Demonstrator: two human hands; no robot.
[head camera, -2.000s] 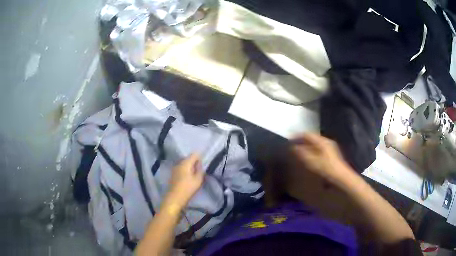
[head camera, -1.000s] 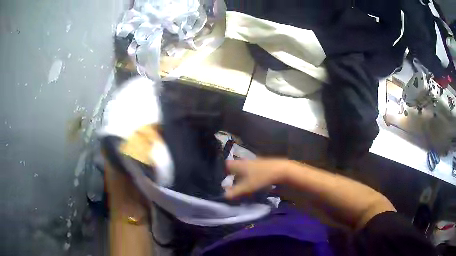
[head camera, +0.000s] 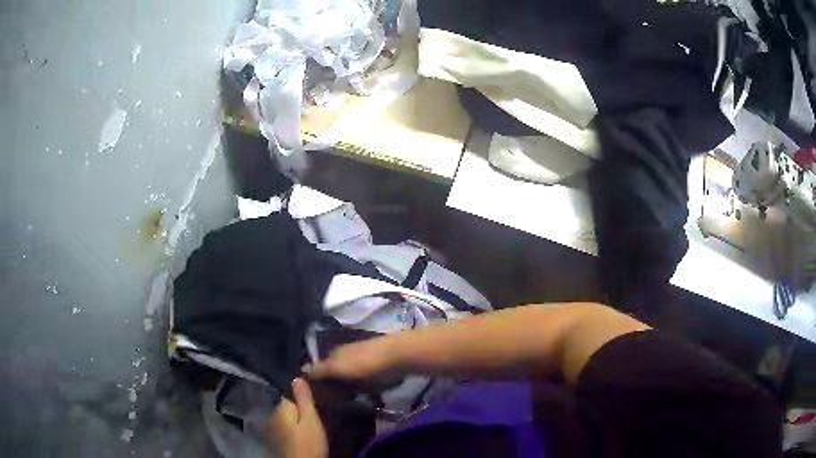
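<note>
A black garment piece (head camera: 237, 300) with a pale edge lies bunched over the pile beside the wall. My left hand (head camera: 300, 422) is at its lower edge, thumb up, with its fingers hidden by the cloth. My right hand (head camera: 353, 360) reaches across to the same cloth; it is slightly blurred and its fingertips are lost against the black. Grey-and-black striped pieces (head camera: 447, 284) show below and to the right of the black piece. A white part (head camera: 367, 293) lies between them.
White shiny strips (head camera: 313, 45) heap on the table's left corner. Cream fabric panels (head camera: 510, 79) and black cloth (head camera: 640, 197) lie on the white table (head camera: 528, 215). The sewing machine (head camera: 760, 179) and blue-handled scissors (head camera: 783, 301) are at right. The wall (head camera: 80, 224) is close at left.
The black-and-white cloth, earlier lifted and moving, now lies lower over the striped pile. My right hand has moved left and down to it. My left hand has moved right, to the cloth's lower edge.
</note>
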